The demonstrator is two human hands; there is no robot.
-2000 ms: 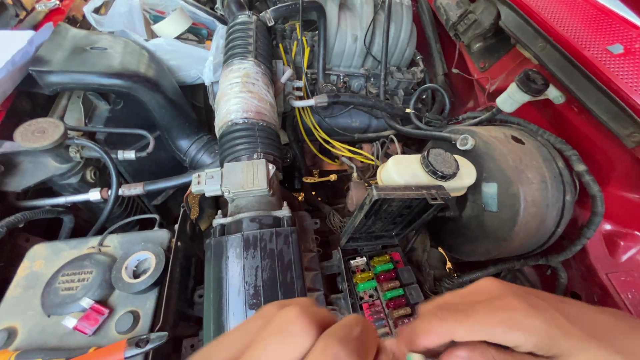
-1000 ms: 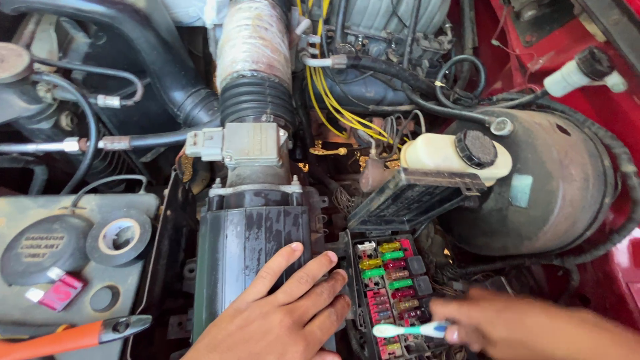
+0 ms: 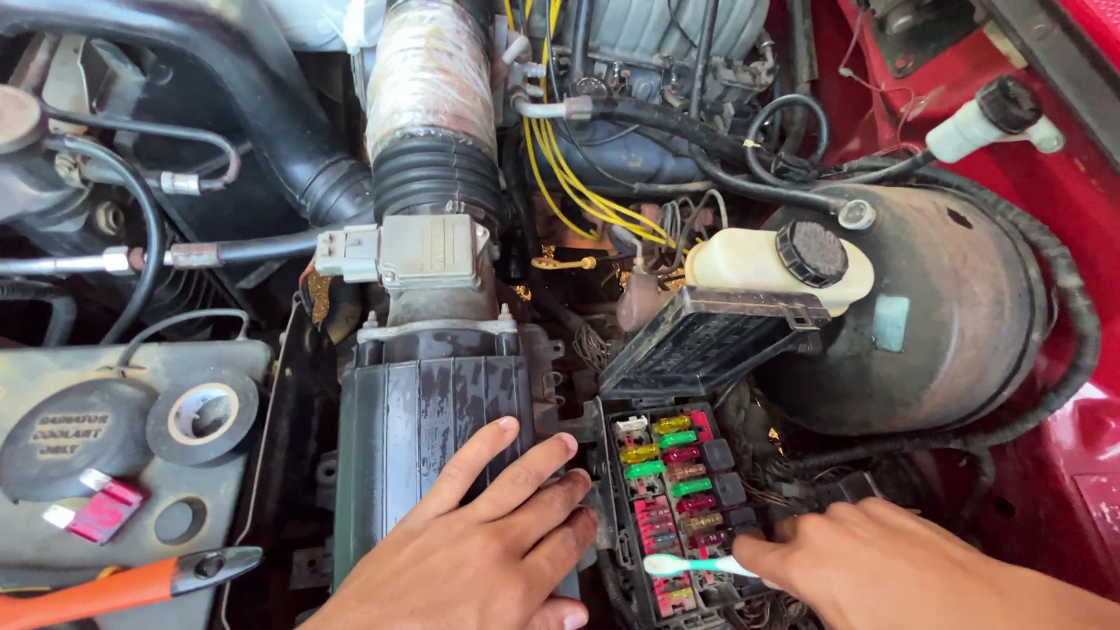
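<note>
My right hand (image 3: pixel 840 560) grips a white and teal toothbrush (image 3: pixel 696 565), its head lying over the lower part of an uncovered fuse box (image 3: pixel 612 490). Rows of coloured blade fuses (image 3: pixel 691 487) sit in the box, and its black lid (image 3: pixel 709 346) stands tilted up behind them. My left hand (image 3: pixel 481 534) rests with spread fingers on the black plastic air filter housing (image 3: pixel 394 437), just left of the fuse box, and holds nothing. The brush's bristles cannot be seen.
On the coolant tank (image 3: pixel 236 359) at the left lie a roll of black tape (image 3: pixel 203 416), a pink blade fuse (image 3: pixel 105 509) and an orange-handled tool (image 3: pixel 131 586). Behind the fuse box stand a cream fluid reservoir (image 3: pixel 735 262) and a round brake booster (image 3: pixel 954 324). Yellow wires (image 3: pixel 569 184) run beyond.
My hands were close together at the bottom edge; they have since parted. The left has come onto the filter housing, and the toothbrush now shows in the right. The view has moved closer.
</note>
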